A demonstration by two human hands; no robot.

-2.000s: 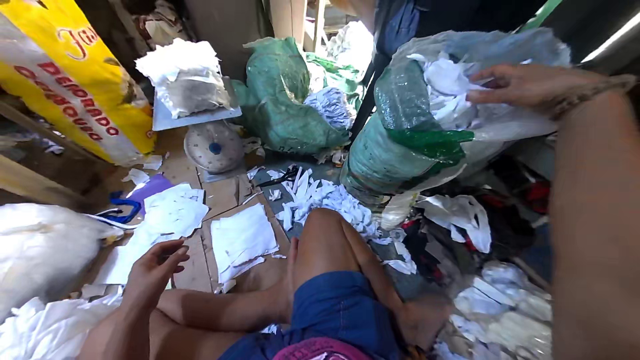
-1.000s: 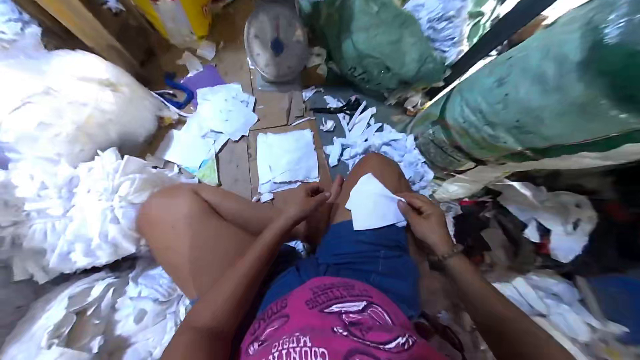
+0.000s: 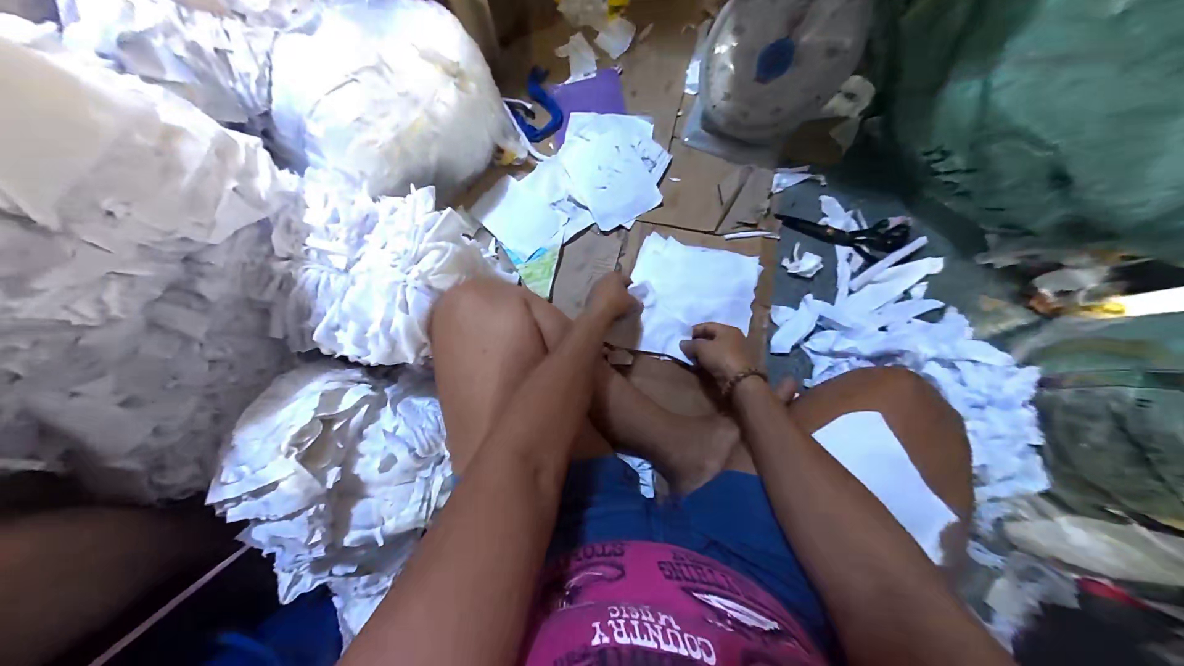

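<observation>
A stack of white fabric pieces (image 3: 698, 282) lies on brown cardboard in front of my crossed legs. My left hand (image 3: 613, 301) is at the stack's left edge, with its fingers closed on that edge. At the near edge, my right hand (image 3: 720, 350) touches the stack, its thumb and fingers bent; whether it grips a layer cannot be told. One white piece (image 3: 883, 472) rests on my right thigh, partly behind my forearm. Black-handled scissors (image 3: 846, 233) lie right of the stack, among white scraps (image 3: 906, 324).
White fabric bundles (image 3: 370, 277) and a full translucent bag (image 3: 384, 92) crowd the left side. Beyond the stack are loose white sheets (image 3: 610, 171), a purple piece (image 3: 589, 100) and a round metal object (image 3: 782, 69). Large green sacks (image 3: 1054, 120) stand at the right.
My right hand has moved from the bag at the right, then from a white piece at my thigh, to the stack. That piece now lies on my thigh. My left hand has reached the stack.
</observation>
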